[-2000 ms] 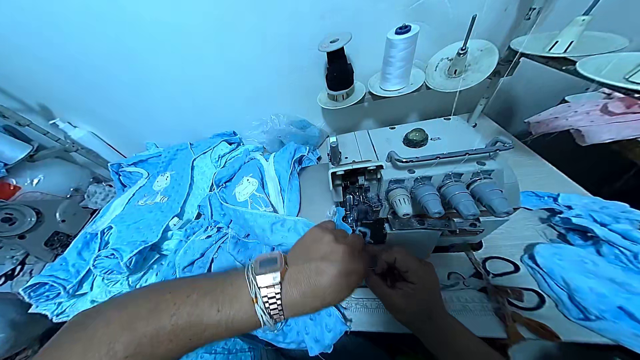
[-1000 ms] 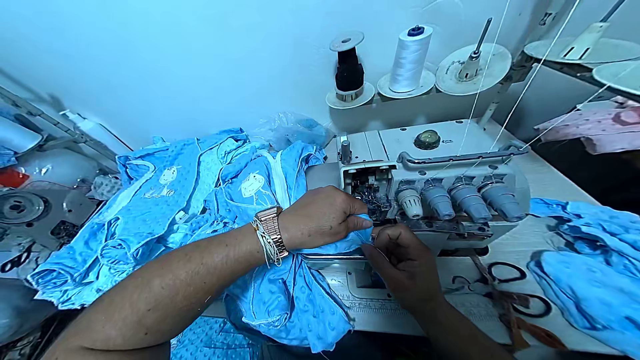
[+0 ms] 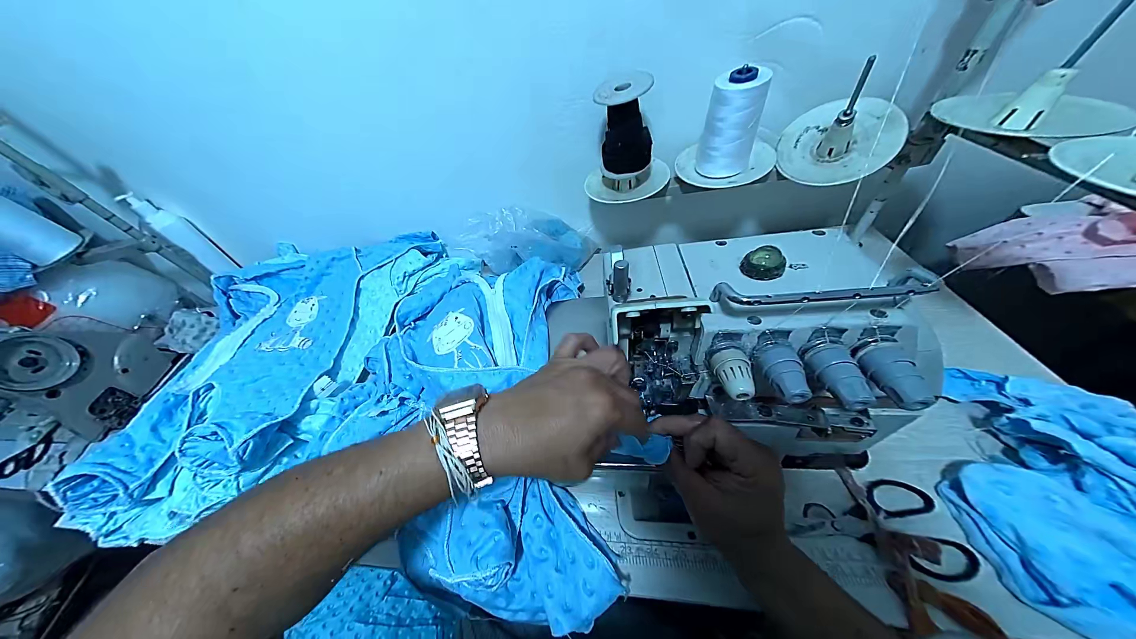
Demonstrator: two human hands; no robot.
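An overlock sewing machine (image 3: 799,355) stands on the table, its needle area uncovered. My left hand (image 3: 568,408), with a metal watch at the wrist, is in front of the needle area, fingers curled down over the edge of a light blue dotted fabric garment (image 3: 515,541). My right hand (image 3: 728,470) meets it from the right, thumb and index finger pinching the garment's edge close to the presser foot. A small blue piece of the cloth shows between the hands. The fingertips of my left hand are partly hidden.
More blue garments (image 3: 302,355) are heaped at the left, and blue cloth (image 3: 1047,506) lies at the right. Black-handled scissors (image 3: 901,499) rest beside my right forearm. A white thread cone (image 3: 734,124) and a black spool (image 3: 626,142) stand behind the machine.
Between one second ago and now, my left hand has turned more knuckles-up at the needle area. A second before that, both hands were lower and closer together in front of the machine.
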